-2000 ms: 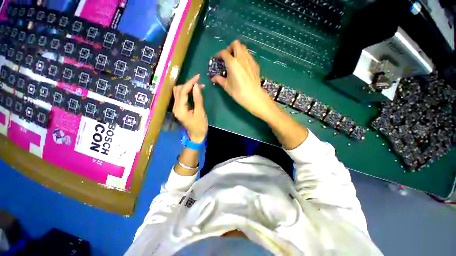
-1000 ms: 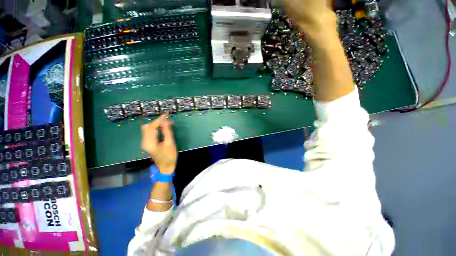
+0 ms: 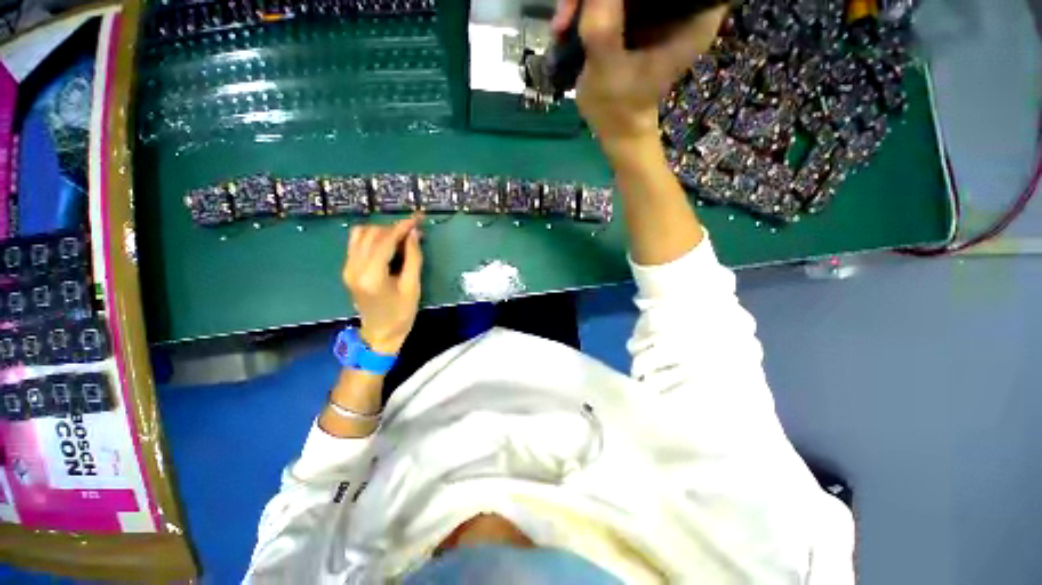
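A tight row of joined modules (image 3: 394, 193) lies across the green mat in front of me. My left hand (image 3: 384, 280) is just below the middle of the row, fingers curled, with a fingertip at or very near its lower edge. I cannot tell if it holds anything. My right hand (image 3: 626, 71) is raised at the top, gripping the thick black electric screwdriver (image 3: 668, 16), which is partly cut off by the frame edge. The driver's front end is over the metal mechanism of the screw feeder (image 3: 494, 57).
A large pile of modules (image 3: 788, 114) lies to the right. Clear ridged trays (image 3: 309, 80) lie at the back left. A white scrap (image 3: 491, 281) is near the bench's front edge. Printed cardboard (image 3: 101, 503) with dark board strips (image 3: 46, 343) is at left.
The view has shifted. My right hand went from the row's left end to over the pile, and is now at the feeder with the screwdriver. My left hand stays near the row.
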